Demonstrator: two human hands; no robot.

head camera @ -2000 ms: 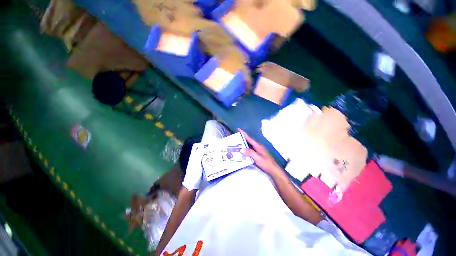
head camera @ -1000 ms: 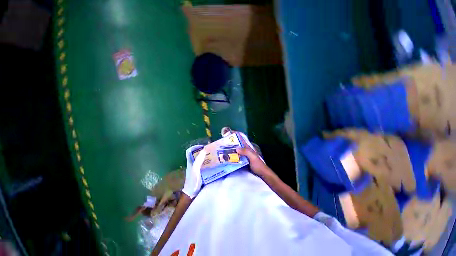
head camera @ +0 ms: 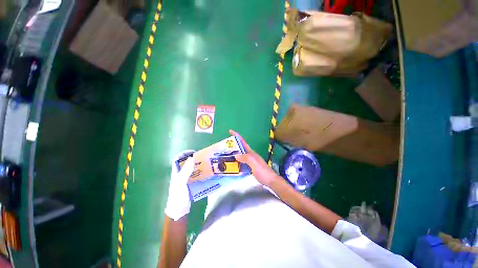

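A printed box [head camera: 217, 166], white and orange with a yellow and dark product picture and a blue edge, is held between my two hands in front of my white clothing. My left hand [head camera: 181, 188], in a white glove, grips its left side. My right hand [head camera: 250, 161] is bare and holds its right side, with the thumb on the printed face. The fingers under the box are hidden.
Green floor with yellow-black tape [head camera: 137, 107] lies below. A round stool [head camera: 300, 168], brown cardboard [head camera: 335, 133] and a brown paper bundle [head camera: 335, 42] are at the right. A green bench [head camera: 430, 152] with a blue carton [head camera: 437, 254] stands far right.
The view has turned from the bench to the floor aisle. The box is still in both hands, its colourful printed face now showing instead of the whiter face seen two seconds ago.
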